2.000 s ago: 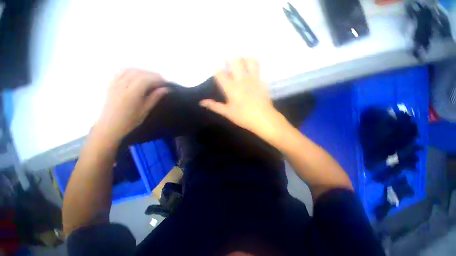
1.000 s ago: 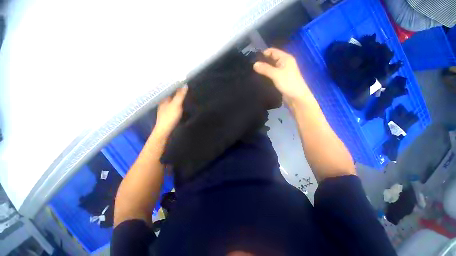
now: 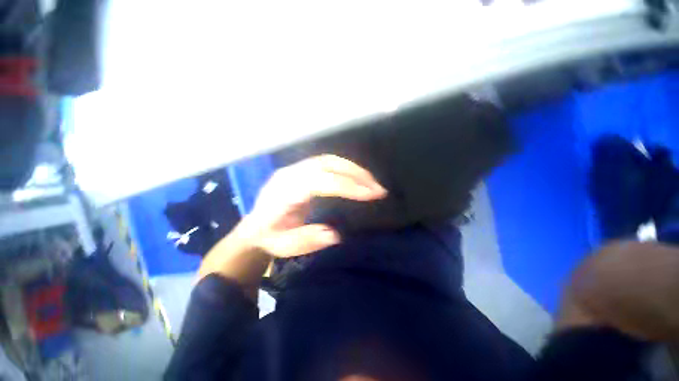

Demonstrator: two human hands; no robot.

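A black cloth garment piece [image 3: 439, 152] lies over my lap, just below the white table's front edge; the image is blurred. My left hand [image 3: 309, 205] is at the cloth's left side, with its fingers above and its thumb below a dark fold between them. My right forearm [image 3: 629, 290] is blurred at the right edge of the picture. My right hand is cut off there and does not show.
The white table [image 3: 260, 74] spans the top, very bright. A blue crate with black pieces and white tags [image 3: 145, 234] is below left; another blue crate [image 3: 532, 216] is at right. Yellow-black floor tape [image 3: 160, 316] is at lower left.
My right hand has let go of the cloth and moved right, out of the picture. My left hand has turned inward over the cloth. The view has swung.
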